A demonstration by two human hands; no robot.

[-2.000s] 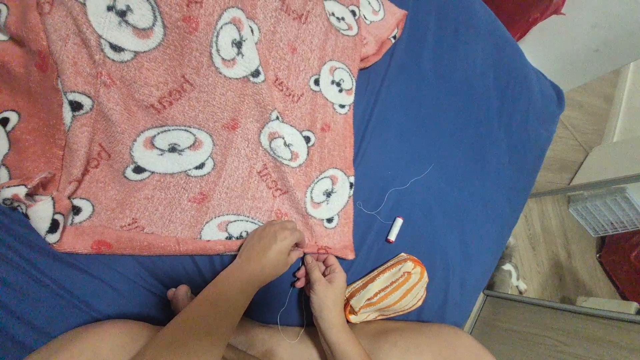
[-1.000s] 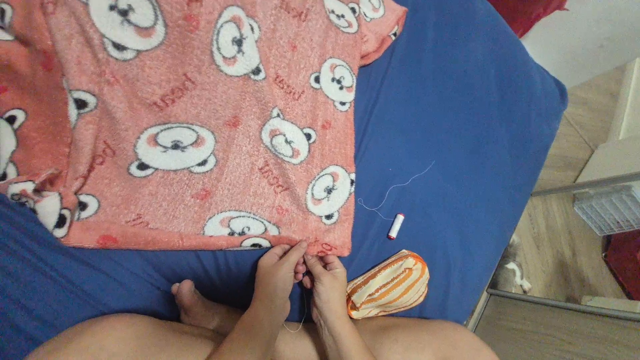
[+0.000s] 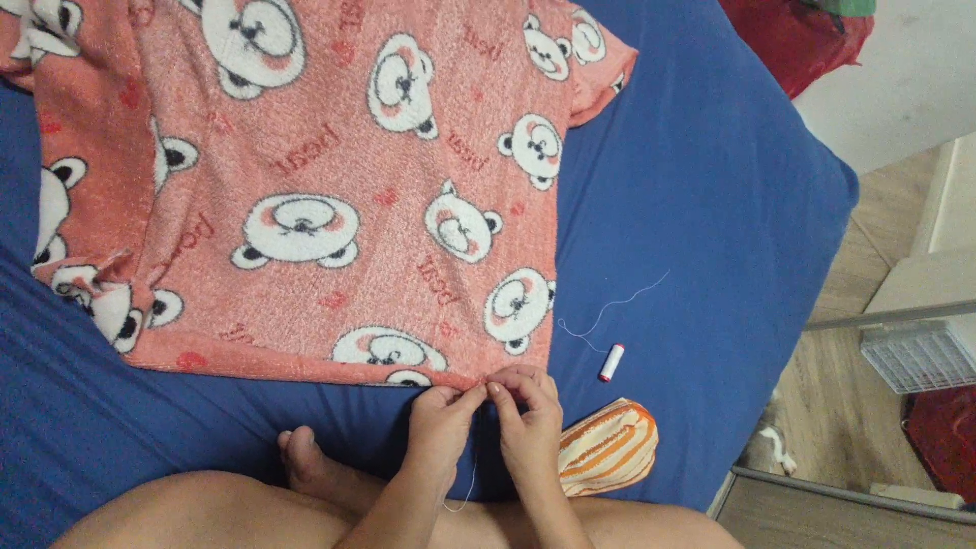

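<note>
A pink fleece garment with a bear print (image 3: 381, 183) lies spread on a blue sheet. Its bottom hem, near the right corner, is pinched by my left hand (image 3: 446, 419) and my right hand (image 3: 530, 408), whose fingertips nearly meet. A pale thread (image 3: 471, 480) hangs below them towards my legs; any needle is hidden or too small to make out. To the right, a spool of white thread with red ends (image 3: 611, 363) lies on the sheet, a loose strand trailing up from it. Beside my right wrist rests an orange-and-cream striped cloth pouch (image 3: 610, 448).
The blue sheet (image 3: 709, 229) covers the bed, whose edge runs down the right side. My bare foot (image 3: 305, 457) and folded legs are close below the hem. Beyond the bed are a red cloth (image 3: 816, 46), a pale plastic basket (image 3: 907, 354) and a wooden floor.
My left hand, which lay across the hem with its forearm slanting two seconds ago, has drawn back below the edge beside my right hand. The spool and pouch have stayed in place.
</note>
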